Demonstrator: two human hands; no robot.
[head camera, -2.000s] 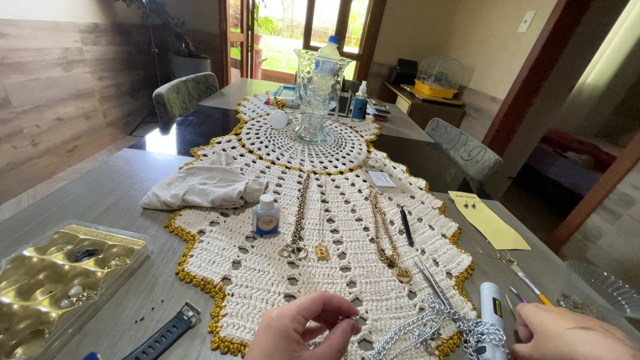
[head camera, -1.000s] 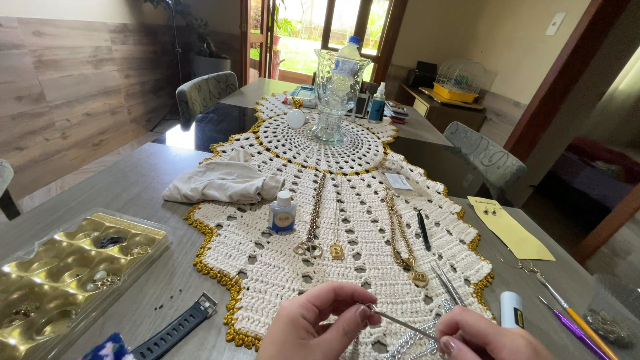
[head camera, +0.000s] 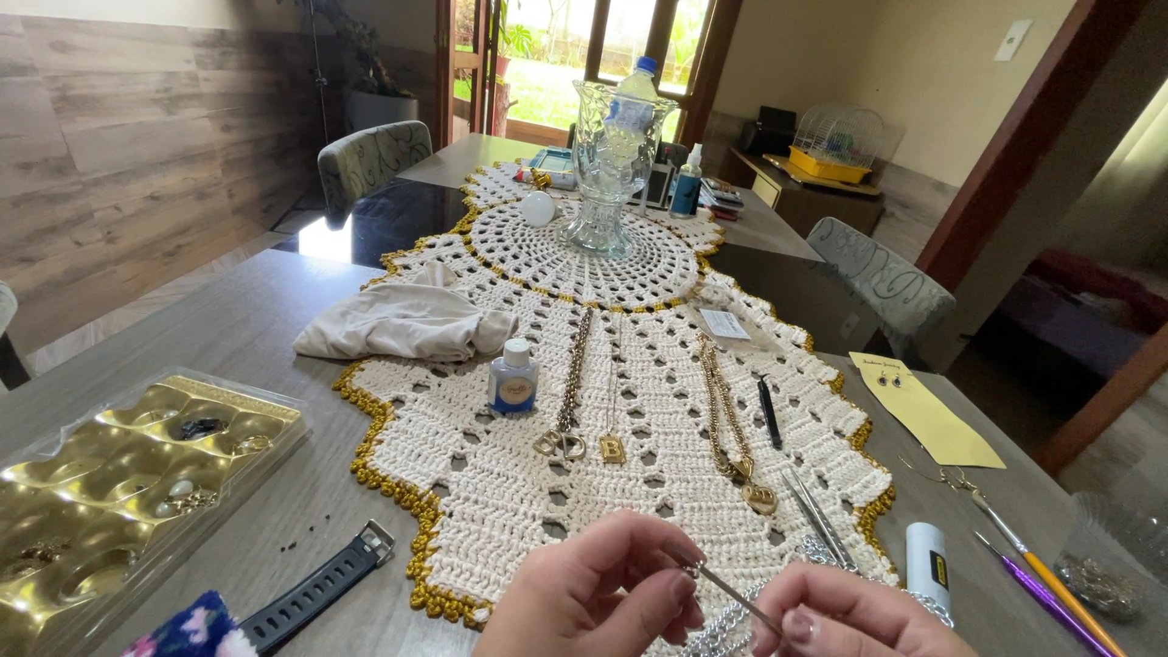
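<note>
Near the bottom centre, my left hand (head camera: 602, 584) pinches a small piece too little to make out, between thumb and forefinger. My right hand (head camera: 835, 616) grips a thin metal tool (head camera: 737, 595), whose tip meets the left fingertips. Beneath both hands lies a silver chain (head camera: 721, 631) on the white crocheted runner (head camera: 511, 474). Beyond them are a gold chain with a round pendant (head camera: 759, 497), a square gold pendant (head camera: 611, 448) on a fine chain, and a darker chain with letter-like pendants (head camera: 558, 445). Metal tweezers (head camera: 819, 522) lie beside the right hand.
At left are a gold tray (head camera: 164, 465) of jewellery and a black watch strap (head camera: 319, 589). A small bottle (head camera: 514, 379) stands by a beige cloth (head camera: 401, 319). On the right lie a white tube (head camera: 928, 566), an orange-handled brush (head camera: 1049, 579) and a yellow earring card (head camera: 926, 411). A glass vase (head camera: 607, 164) stands behind.
Two seconds ago my hands were apart, the right one at the tools on the right. It has moved left to my left hand and holds the thin metal tool.
</note>
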